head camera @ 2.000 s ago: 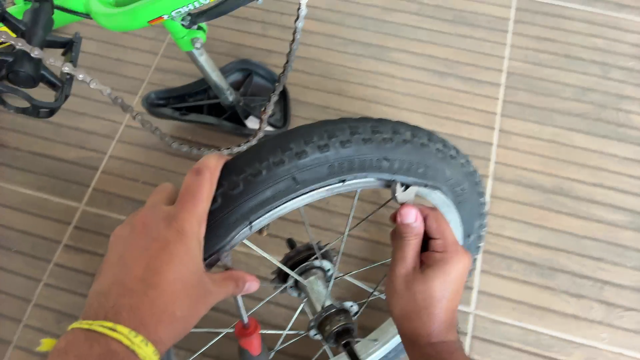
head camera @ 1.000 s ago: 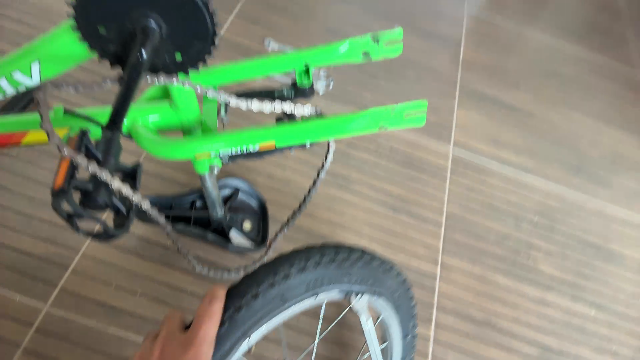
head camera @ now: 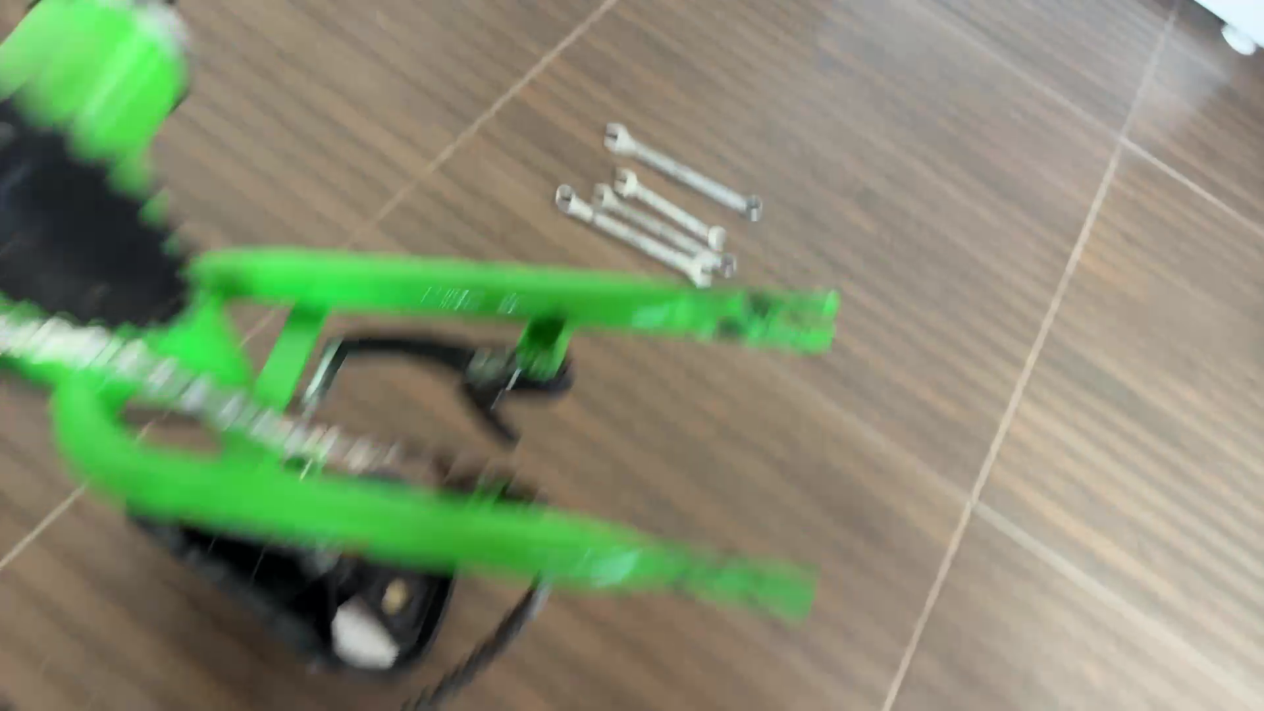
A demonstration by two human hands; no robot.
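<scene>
Neither of my hands shows in the head view now, and the wheel is out of sight too. A green bicycle frame (head camera: 395,533) fills the left side, blurred, its two rear stays reaching to the right with their ends bare. The bicycle chain (head camera: 197,390) runs over the lower stay and hangs down below it. Between the stays sits a black brake arm (head camera: 415,348). The black saddle (head camera: 296,592) lies under the lower stay, its underside showing. Several combination wrenches (head camera: 681,176) lie side by side on the floor beyond the upper stay.
Wood-patterned floor tiles (head camera: 1116,395) with pale joints stretch beneath everything. At the top right corner is the edge of a white object (head camera: 1229,15) with a small round foot. A dark chainring (head camera: 79,227) stands at the left edge.
The view has swung far up and across, to the frame's rear stays and the wrenches. Two seconds ago both hands were at the tyre and rim; one second ago only my left hand showed, at the tyre.
</scene>
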